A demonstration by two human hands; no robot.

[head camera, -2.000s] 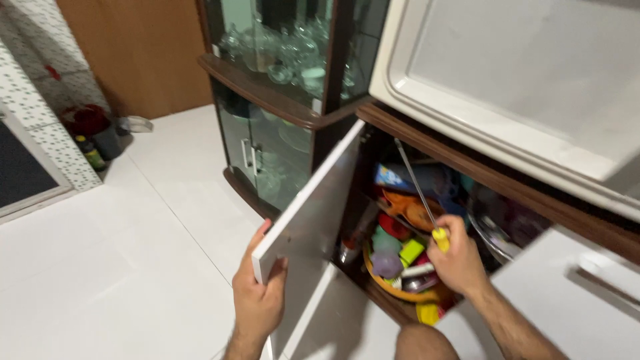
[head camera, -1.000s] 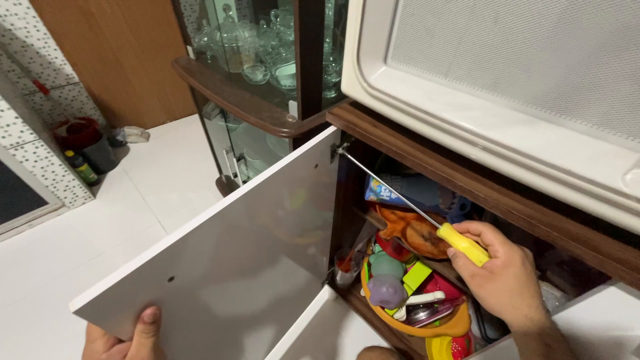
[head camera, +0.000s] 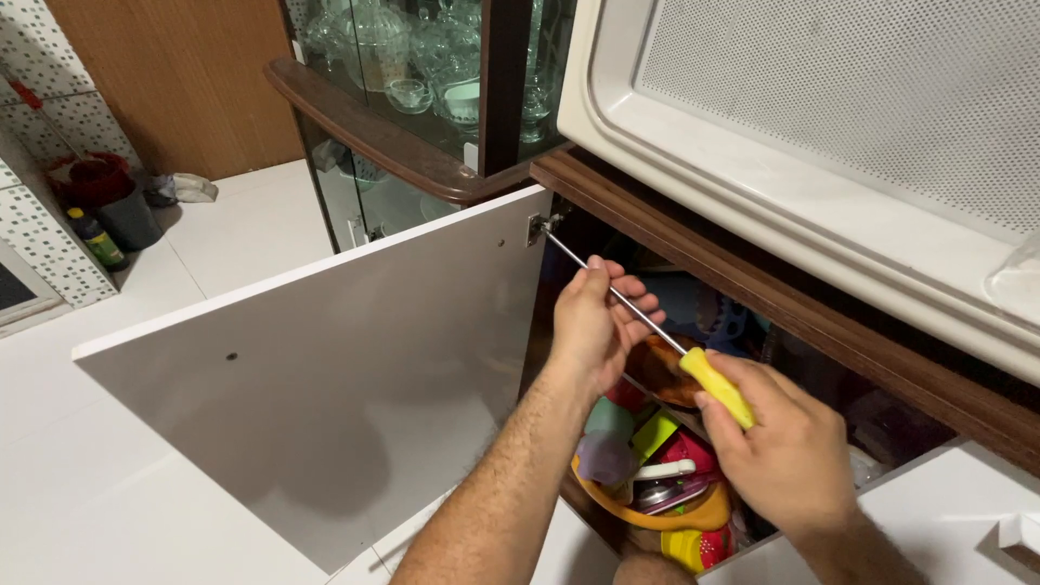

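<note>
My right hand (head camera: 780,439) grips the yellow handle of a long screwdriver (head camera: 719,388). The screwdriver's tip meets a metal hinge (head camera: 536,230) at the upper inner corner of a white cabinet door (head camera: 325,366), which stands swung out to the left. Around the middle of the shaft is my left hand (head camera: 601,325), its thumb and index finger at the metal and its other fingers loosely curled. Whether it presses on the shaft cannot be told. Two small dark holes or screws show on the door's inner face.
Below the hands, an orange basket (head camera: 626,513) holds colourful toys inside the brown cabinet. A large white-framed appliance (head camera: 601,122) sits on the cabinet top (head camera: 731,284). Behind the door stands a glass-fronted display cabinet (head camera: 374,138) with glassware. A grey bucket (head camera: 130,219) and a bottle (head camera: 97,238) are far left.
My left hand has let go of the door's outer edge and moved right to the screwdriver shaft. The door has swung wider since the oldest frame. The tip remains at the hinge since one second ago.
</note>
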